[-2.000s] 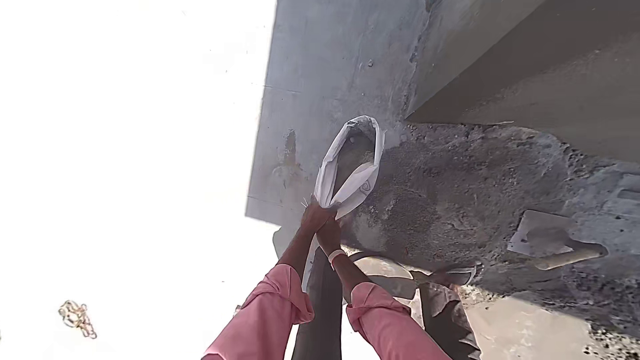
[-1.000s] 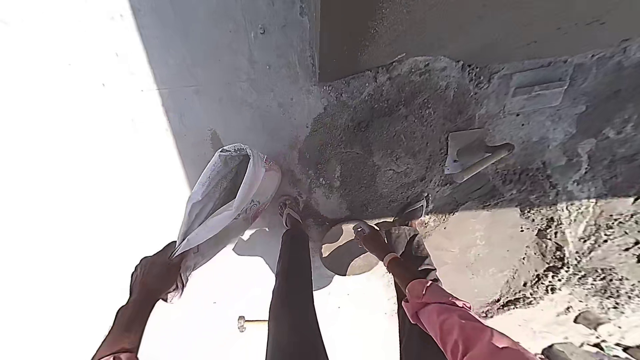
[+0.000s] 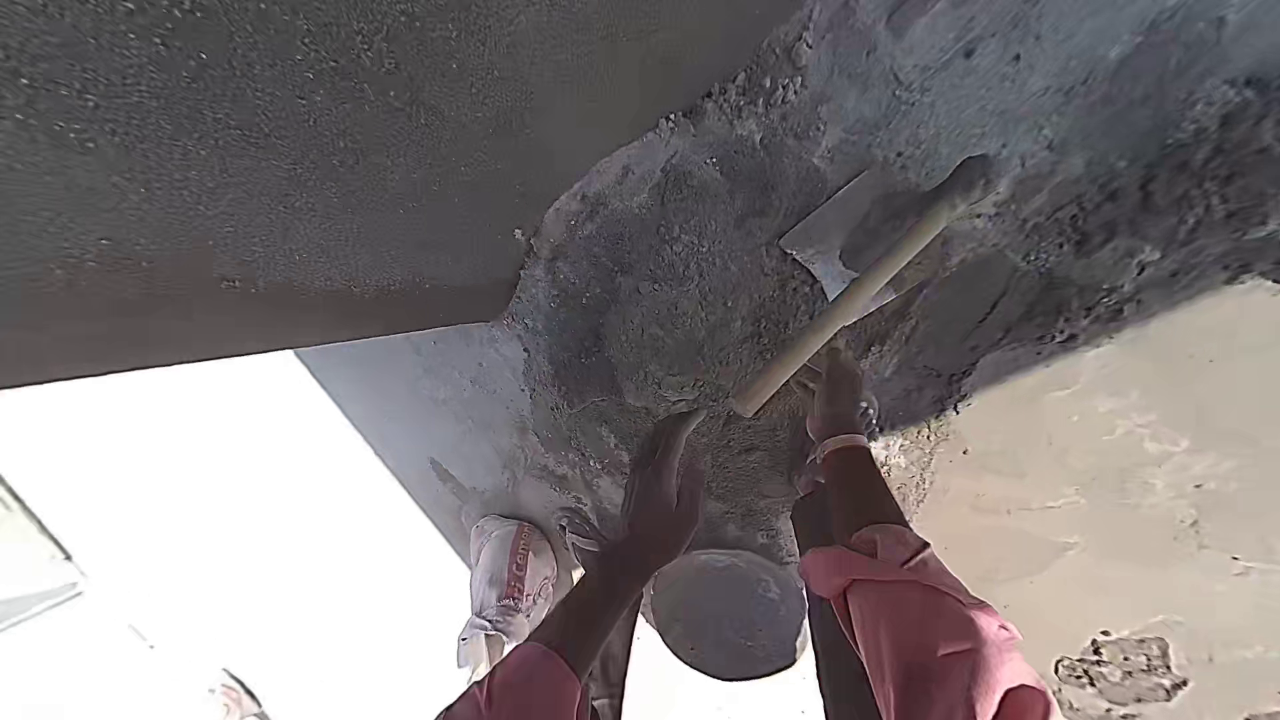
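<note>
My left hand (image 3: pixel 665 490) is empty, its fingers stretched out low over the near edge of a grey heap of cement mix (image 3: pixel 660 270). My right hand (image 3: pixel 835 395) is at the heap's right side, close to the lower end of a wooden handle (image 3: pixel 850 295); whether it touches the handle is unclear. A flat metal blade (image 3: pixel 835 230) lies beside and partly under that handle. Between my legs, just below my hands, is a round grey pan (image 3: pixel 730 612). To the left of my left hand stands a white cement bag (image 3: pixel 512 570) with a red band, crumpled.
A dark plastered surface (image 3: pixel 260 170) with a straight edge fills the upper left. Wet-looking grey mortar (image 3: pixel 1100 200) spreads over the upper right. Pale concrete floor (image 3: pixel 1120 430) lies at the right, with a small rough patch (image 3: pixel 1122 668) on it. My feet are beside the heap.
My left hand has let go of the white bag and moved to the heap. My right hand has moved from beside my leg to near the wooden handle. The view has shifted.
</note>
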